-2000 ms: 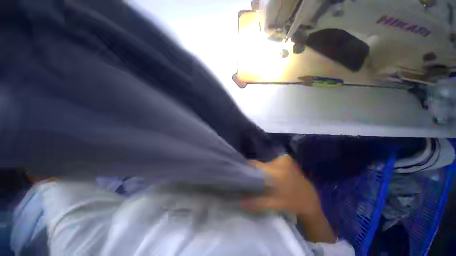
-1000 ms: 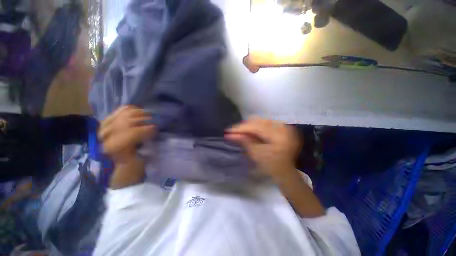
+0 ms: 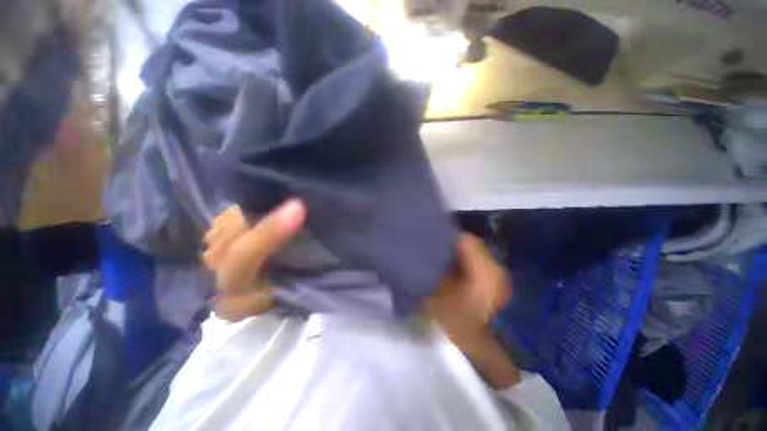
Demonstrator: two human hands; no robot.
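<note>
A large grey garment piece [image 3: 244,109] with a dark navy side [image 3: 362,160] is bunched in front of my chest and reaches up over the left end of the white table. My left hand [image 3: 248,252] holds its lower edge, the thumb lying on the cloth. My right hand [image 3: 475,282] grips the lower right corner of the dark part; its fingers are blurred and partly behind the cloth. The cloth hangs between both hands, in front of the table's edge.
The off-white sewing machine [image 3: 673,42] is at the upper right, with a black pad [image 3: 557,42] and yellow-green thread snips [image 3: 530,109] on its bed. The white table's front edge [image 3: 605,189] runs below. Blue baskets [image 3: 589,311] holding cloth stand under the table.
My left hand has come into view and holds the cloth. The cloth, earlier stretched across the left, is now bunched upright. Since the last frame, its dark part has spread right and down.
</note>
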